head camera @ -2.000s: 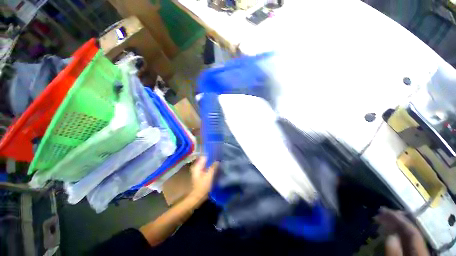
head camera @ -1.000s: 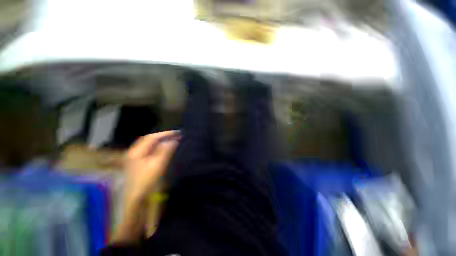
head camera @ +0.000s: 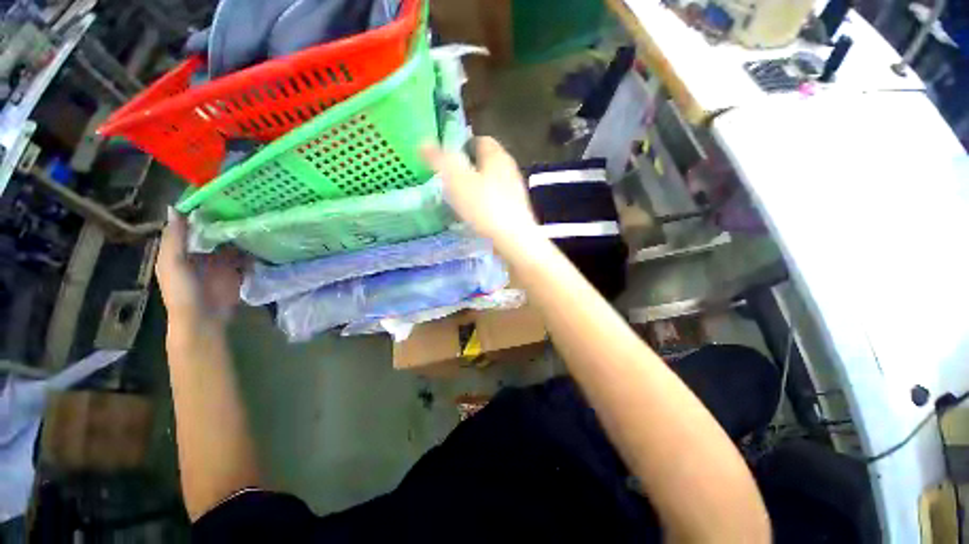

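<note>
A green perforated basket stands on a stack of plastic-wrapped baskets at the upper left. A red basket sits tilted in it and holds blue-grey fabric pieces. My left hand is blurred at the green basket's left corner, its fingers curled at the rim. My right hand is at the basket's right end, fingers over its side and thumb apart; blur hides whether it grips.
A cardboard box is under the wrapped stack. A black bundle with white stripes is right of it. The white machine table curves along the right, with a cable over its edge. Metal frames stand at the far left.
The view has swung from the blue basket and table underside to the basket stack at left. Both hands are now at the green basket; my left hand was near my lap.
</note>
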